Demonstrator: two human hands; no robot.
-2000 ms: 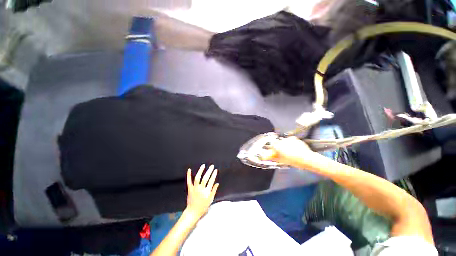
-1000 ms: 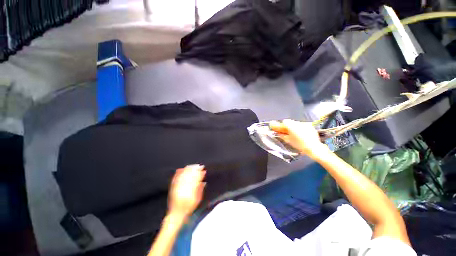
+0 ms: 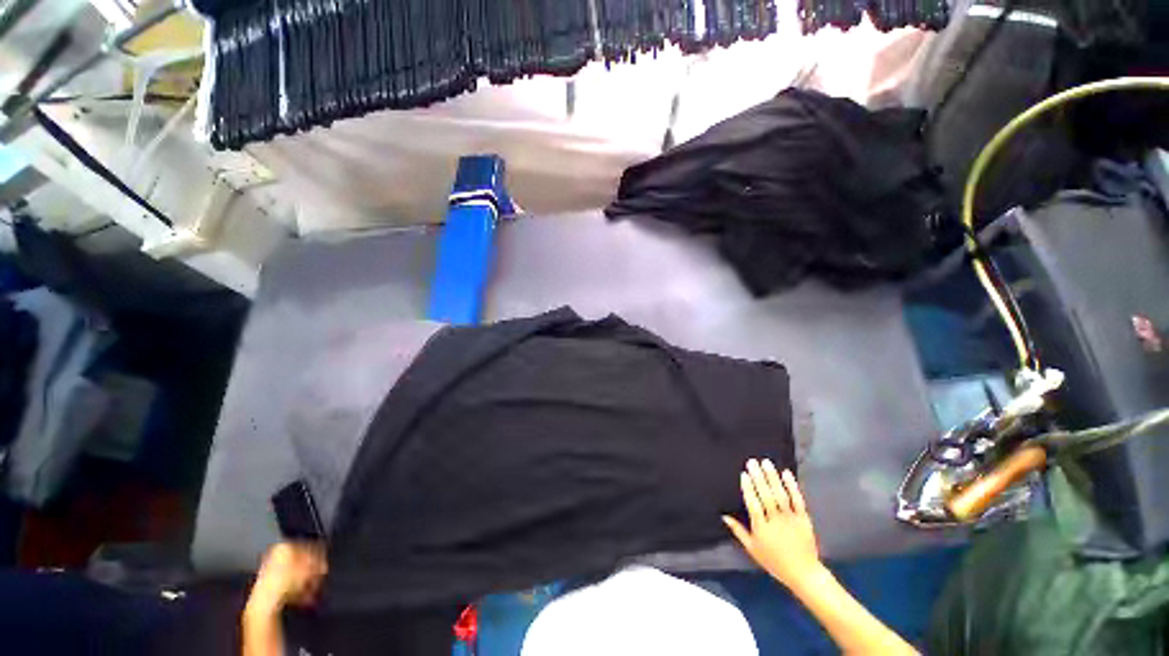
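Observation:
A black garment (image 3: 577, 449) lies over the grey padded buck (image 3: 340, 385). Its left edge slants down towards my left hand (image 3: 292, 573), which is curled and closed on the garment's lower left corner, fingers partly hidden. My right hand (image 3: 777, 523) lies flat with fingers spread on the garment's lower right part and holds nothing. The steam iron (image 3: 981, 481), silver with an orange-brown wooden handle, is parked at the table's right end, out of my hands.
A black phone (image 3: 298, 510) lies just above my left hand. A blue block (image 3: 464, 256) stands behind the buck. A crumpled black pile (image 3: 820, 192) lies at back right. A yellow hose (image 3: 970, 192) arches above the iron. Hanging black garments (image 3: 513, 45) line the far side.
My right hand has let go of the iron, now at the table's right end, and lies on the garment. My left hand has moved left to its corner. The garment's left part has been drawn back, baring the buck.

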